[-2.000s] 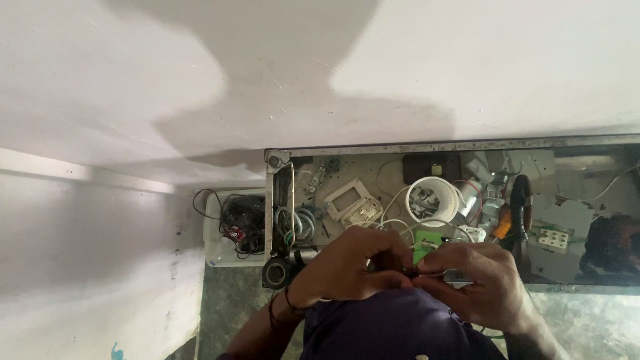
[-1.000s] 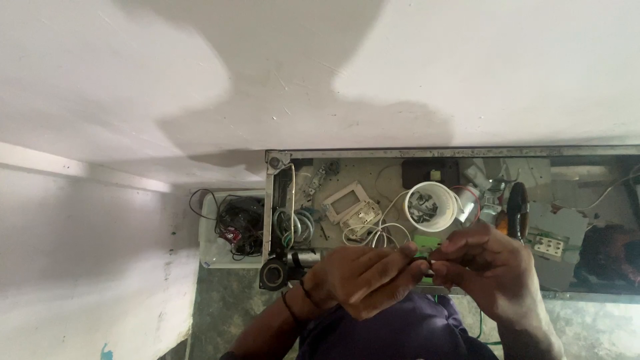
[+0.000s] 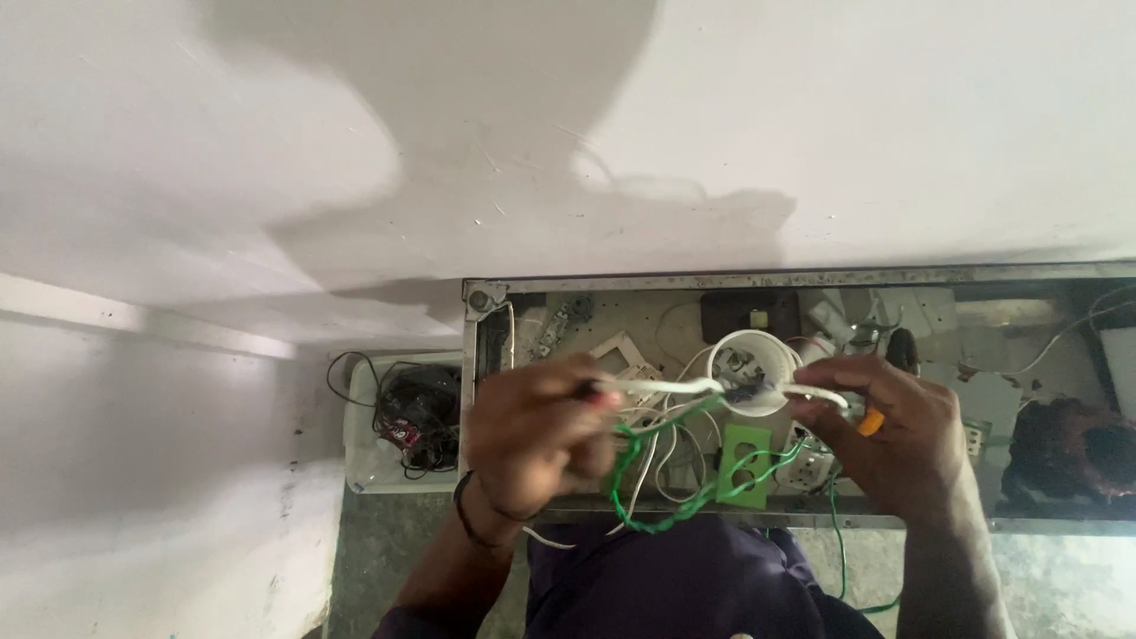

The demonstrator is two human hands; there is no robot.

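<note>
My left hand (image 3: 546, 430), blurred, grips the left part of a white cable (image 3: 666, 386) near a small dark and red piece at the fingers. My right hand (image 3: 879, 426) pinches the cable's other side between thumb and fingers. Between the hands the cable has a dark section (image 3: 745, 392), in front of a white tub (image 3: 753, 348) of small parts. Twisted green wires (image 3: 657, 524) hang in a loop below the cable. Behind them lies a green outlet cover plate (image 3: 745, 466), with a white electrical fitting (image 3: 808, 461) to its right.
A metal-framed table (image 3: 799, 282) runs along the wall. On it are a white frame plate (image 3: 621, 355), a black box (image 3: 745, 315), an orange-handled tool (image 3: 871, 421) and a reddish-brown coil (image 3: 1078, 453). A plastic bin (image 3: 362, 435) of black cables stands at the left.
My hands have moved apart from their close position, and the white cable now spans between them. The loop of green twisted wires has come into view below.
</note>
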